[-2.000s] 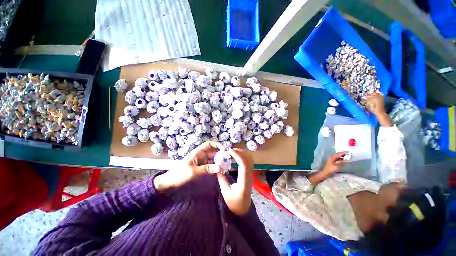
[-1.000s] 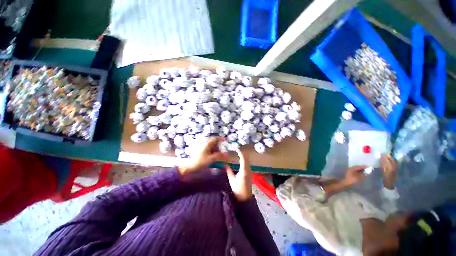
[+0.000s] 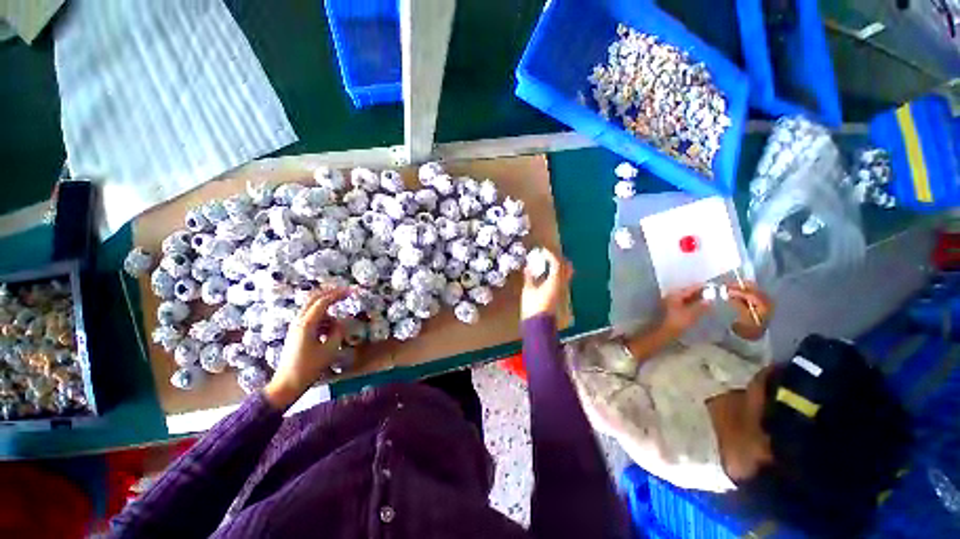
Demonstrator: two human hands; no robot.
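Note:
A heap of white-grey round craft pieces (image 3: 305, 242) with dark spots or holes lies on the brown cardboard sheet (image 3: 463, 335). My left hand (image 3: 307, 345) is at the near edge of the heap, its fingers bent around or beside a piece; whether it grips one is unclear. My right hand (image 3: 547, 286) is at the right edge of the cardboard, apart from the heap. It holds one round piece (image 3: 538, 262) in its fingertips.
A black tray (image 3: 90, 363) of mixed parts stands at left. A pale post (image 3: 426, 79) rises behind the heap. A blue bin (image 3: 568, 100) holds small pieces. A neighbour (image 3: 674, 411) works at right beside a white square (image 3: 674, 258) with a red spot.
My hands were close together before my chest; now they are far apart, the right one out to the right. The view has turned, and the neighbour's hand has left the blue bin.

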